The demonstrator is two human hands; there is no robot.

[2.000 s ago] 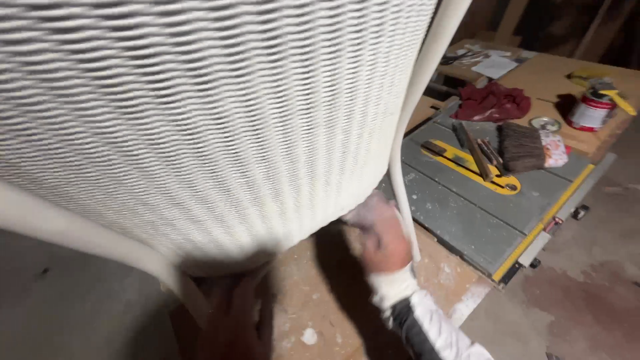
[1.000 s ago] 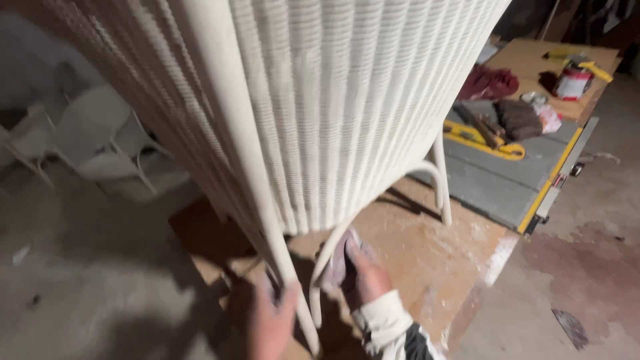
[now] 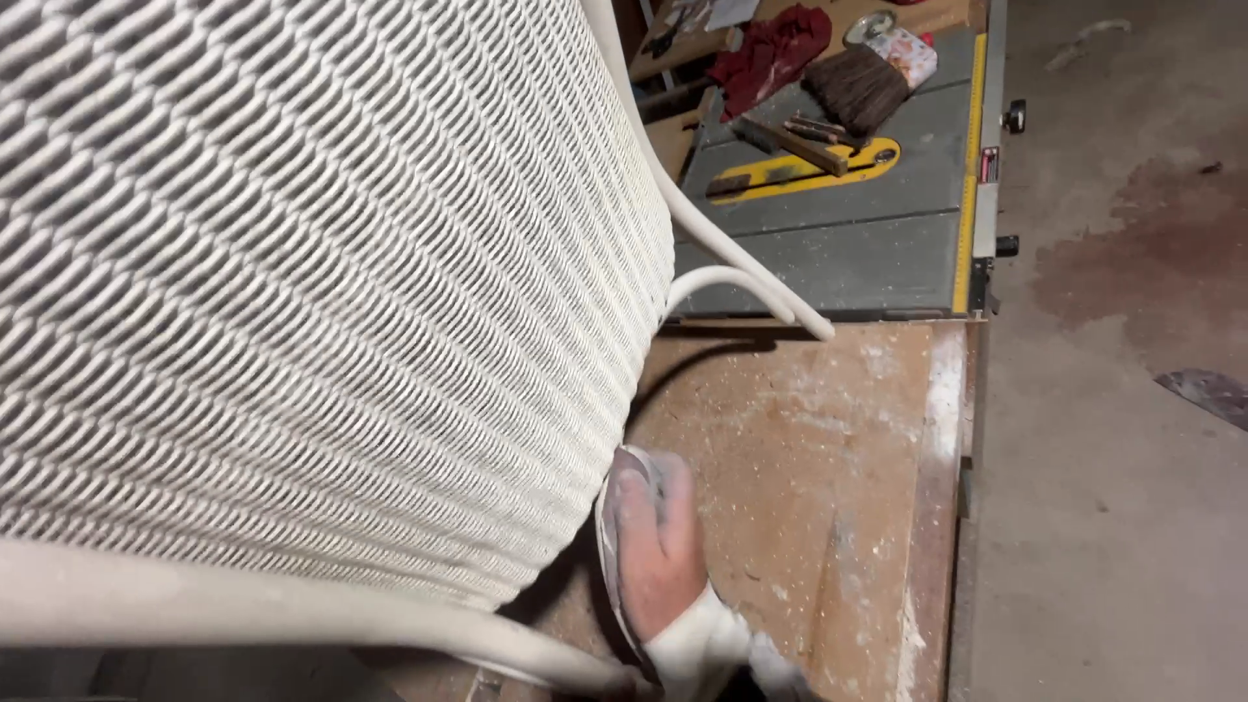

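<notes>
A white woven wicker chair [image 3: 341, 292] with pale round frame legs fills the left and middle of the head view, tilted over a wooden board. My right hand [image 3: 663, 546], dusty and in a white cuff, is at the lower edge of the weave. Its fingers press a worn, folded sheet [image 3: 611, 546] that looks like sandpaper, close against the chair's underside edge. Part of the sheet is hidden by the fingers. Toward the bottom of the view runs a thick frame piece [image 3: 292, 600]. My left hand does not plainly show.
The dusty wooden board [image 3: 780, 468] lies under the chair, beside a grey table saw top [image 3: 838, 258]. On the saw are a yellow insert plate [image 3: 868, 175], a wide brush [image 3: 858, 88], wooden sticks [image 3: 795, 146] and a red cloth [image 3: 775, 54]. Concrete floor [image 3: 1102, 487] is at right.
A second ago both my hands were at the chair's legs; now only the right one plainly shows, at the weave's edge. The chair is turned differently, and the view has shifted closer.
</notes>
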